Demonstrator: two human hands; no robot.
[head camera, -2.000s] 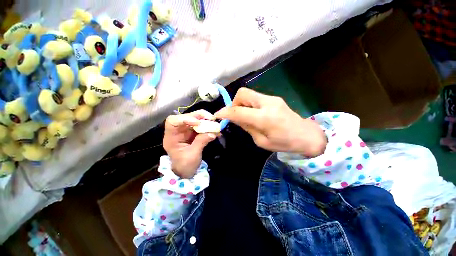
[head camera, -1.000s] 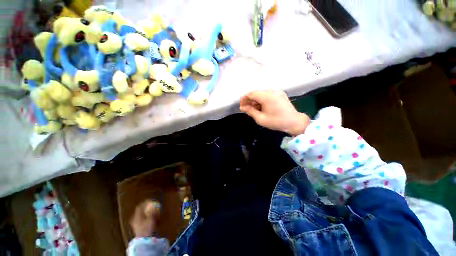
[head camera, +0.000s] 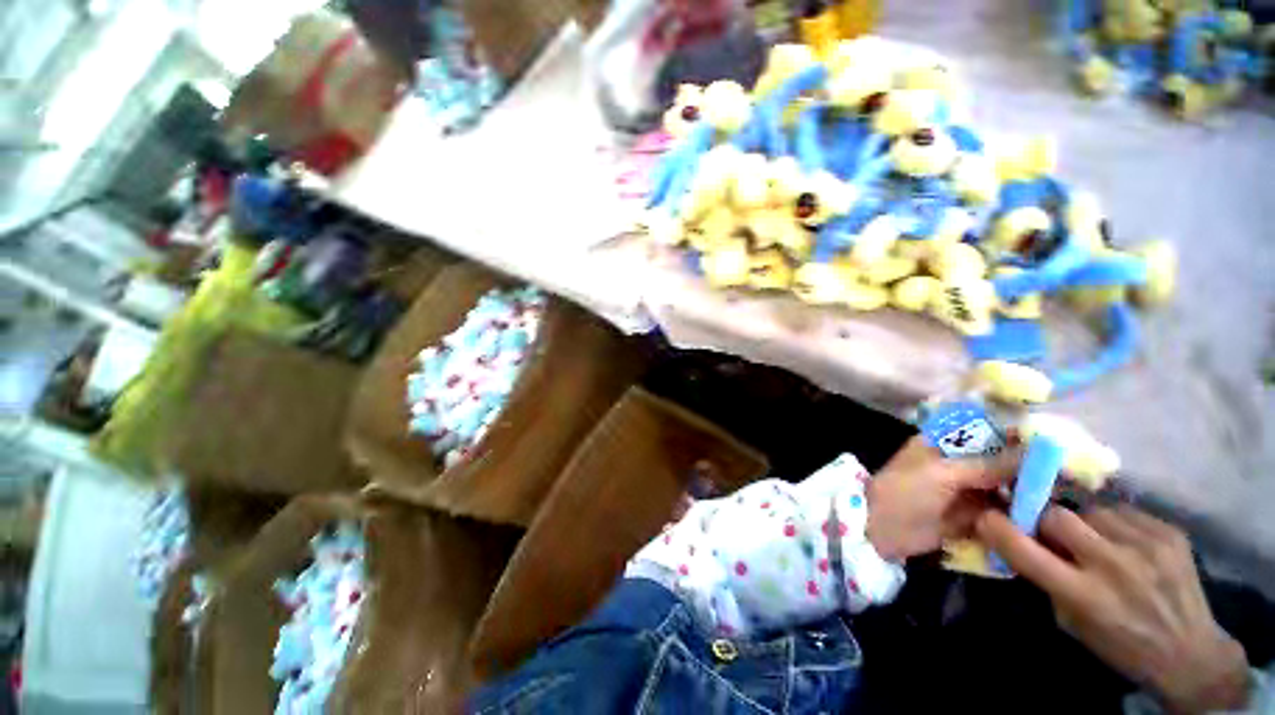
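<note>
A plush toy with a light blue band (head camera: 1035, 482) and pale yellow ends is held between my two hands near the table's front edge. A blue and white hang tag (head camera: 965, 432) shows at its left side. My left hand (head camera: 926, 496) holds the toy from the left. My right hand (head camera: 1119, 587) has its fingers on the blue band from the right. The picture is blurred, and no needle or thread can be made out.
A heap of blue and yellow plush toys (head camera: 839, 182) lies on the pale table (head camera: 867, 342) beyond my hands. More toys (head camera: 1168, 49) are at the far right. Brown boxes (head camera: 559, 419) with small blue and white pieces (head camera: 476, 374) stand at the left.
The view has swung left, bringing the boxes into sight. My left hand has come up from the box below the table, and both hands are now together on a tagged plush toy.
</note>
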